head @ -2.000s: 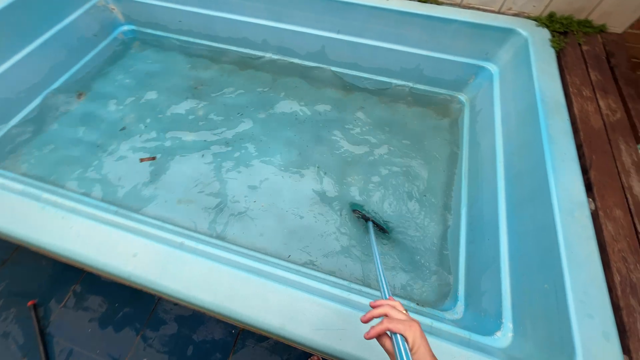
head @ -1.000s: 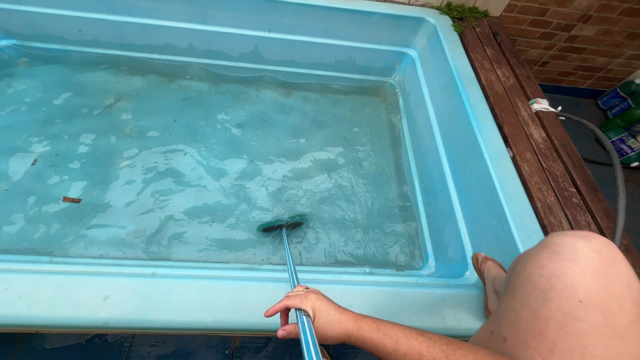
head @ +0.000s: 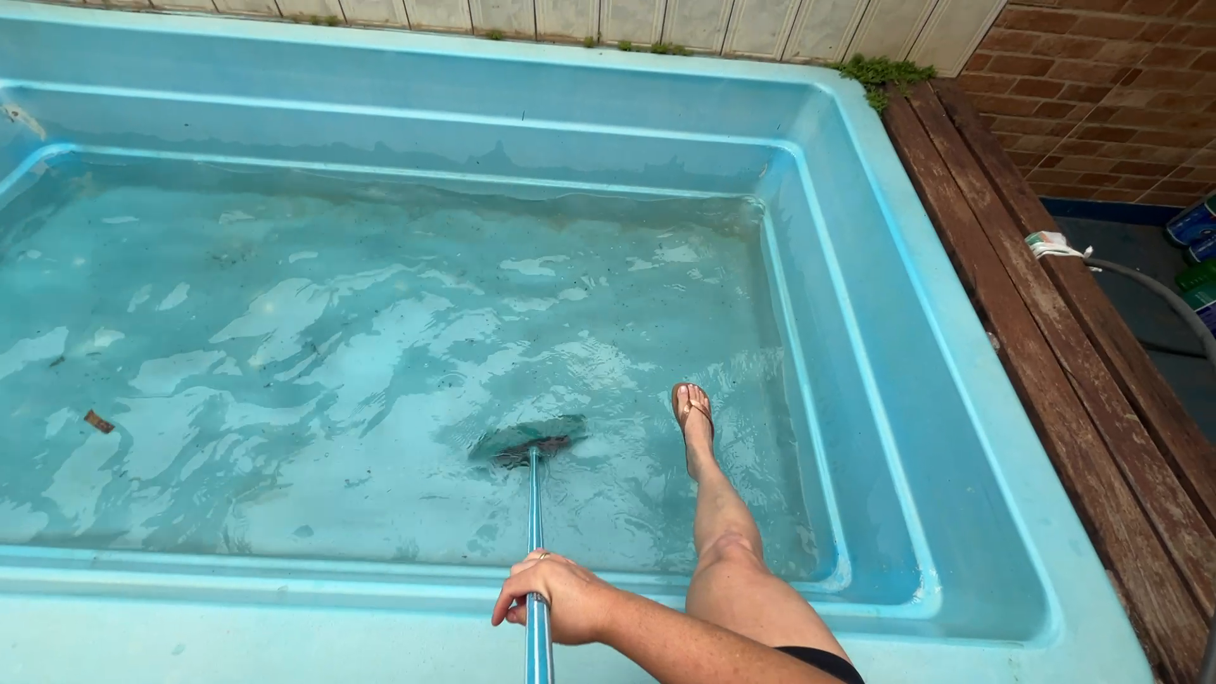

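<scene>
My right hand grips the blue-and-white striped pole of a broom near the bottom of the view. The broom's green and dark head sits in the shallow water of a light-blue pool, left of my foot. My leg reaches over the near rim, and my foot in a brown flip-flop is over or in the water; the exact contact is hard to tell. My left hand is out of view.
A brown leaf or scrap lies in the water at the left. Weathered wooden planks run along the right rim, with a grey hose and white cloth or tape there. Green plants grow at the far corner, and bottles stand beyond.
My leg has moved from the near rim, where my foot was one second ago, out over the pool. My right hand still holds the pole. The view has shifted.
</scene>
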